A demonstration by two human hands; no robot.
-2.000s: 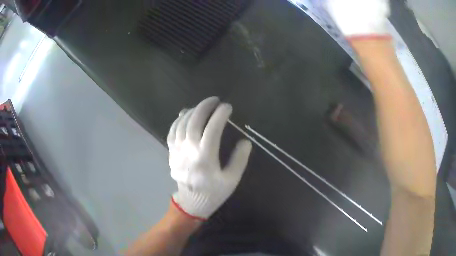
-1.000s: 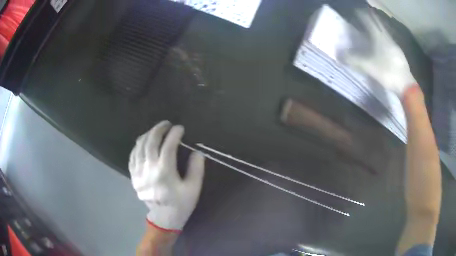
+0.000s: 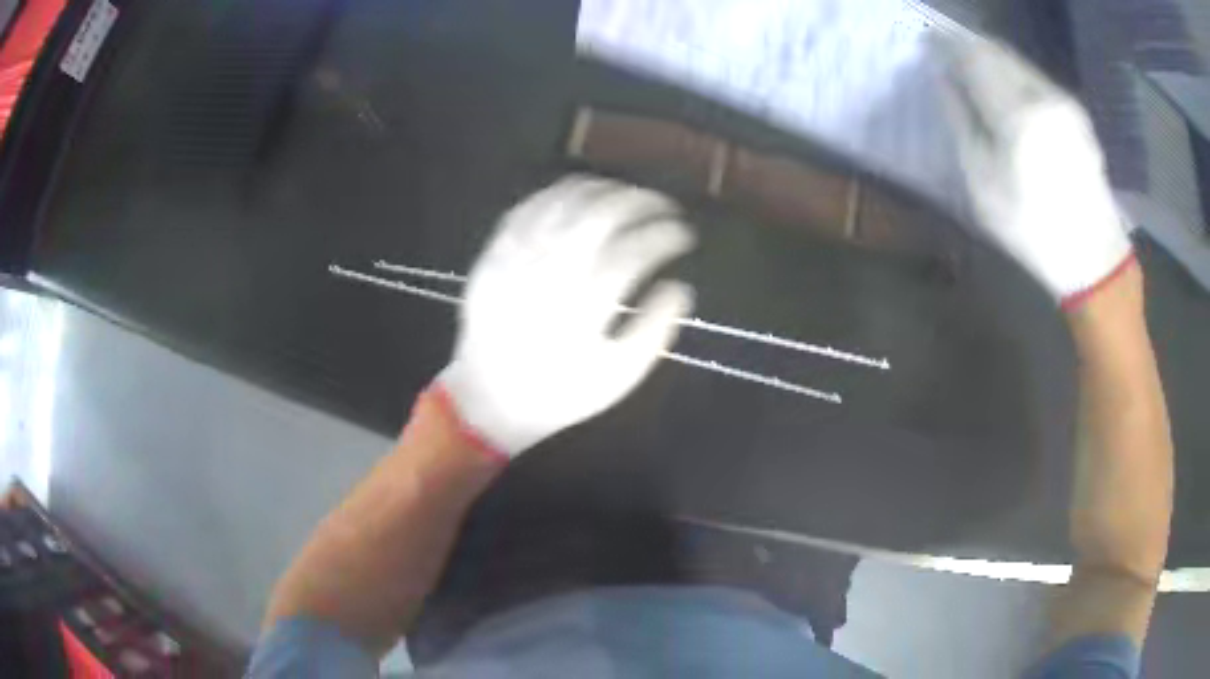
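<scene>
Two thin silver-white strips (image 3: 783,340) lie side by side on the dark mat. My left hand (image 3: 557,312), in a white knit glove with a red cuff, is blurred over their middle. Its thumb and fingers are apart, and the strips show on both sides of it. A white panel or stack of panels (image 3: 783,80) lies at the top, blurred and cut off by the frame edge. My right hand (image 3: 1042,186), gloved alike, is at its right end. Its fingertips blur into the white surface, so I cannot tell whether they grip.
A brown bar (image 3: 783,186) with pale cross lines lies between the white panels and the strips. A faint black ribbed piece (image 3: 219,113) is at the upper left. Grey ridged material (image 3: 1168,146) is at the right edge. A red and black container (image 3: 100,617) is at the lower left.
The view has turned and shifted. My left hand has moved from the strips' left end to over their middle. My right hand is now at the right end of the white panels.
</scene>
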